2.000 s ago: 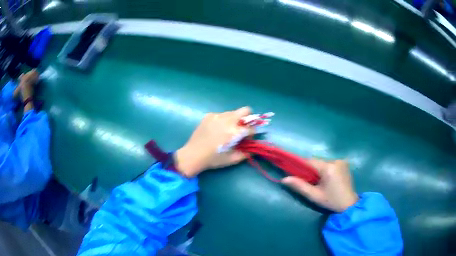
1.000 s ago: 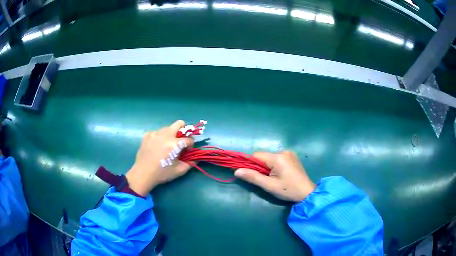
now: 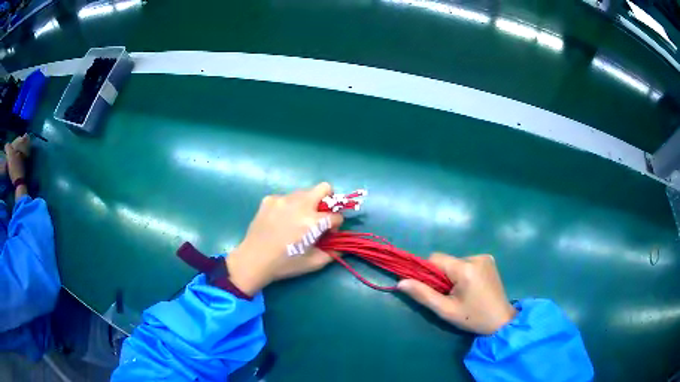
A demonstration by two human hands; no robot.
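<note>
A thick bundle of red wires (image 3: 384, 254) spans between my two hands above the green bench. My left hand (image 3: 279, 239) is closed around one end. White connectors (image 3: 347, 201) on short red ends stick out past its thumb side. A row of small white pieces (image 3: 308, 237) lies across its knuckles. One strand (image 3: 361, 279) bows out below the bundle. My right hand (image 3: 466, 292) grips the other end, thumb along the near side. The wires inside both fists are hidden. A maroon strap (image 3: 211, 268) is on my left wrist.
A pale tray of black parts (image 3: 109, 92) sits at the upper left, with a blue bin (image 3: 30, 95) beyond it. A neighbour's hand (image 3: 18, 155) and blue sleeve (image 3: 28, 256) are at the left. A white rail (image 3: 388, 90) crosses the bench. A thin loop (image 3: 654, 257) lies far right.
The view has shifted: against one second ago, hands, bundle and tray appear further right, and the neighbour's hand and blue bin show again. Both hands keep their hold on the bundle.
</note>
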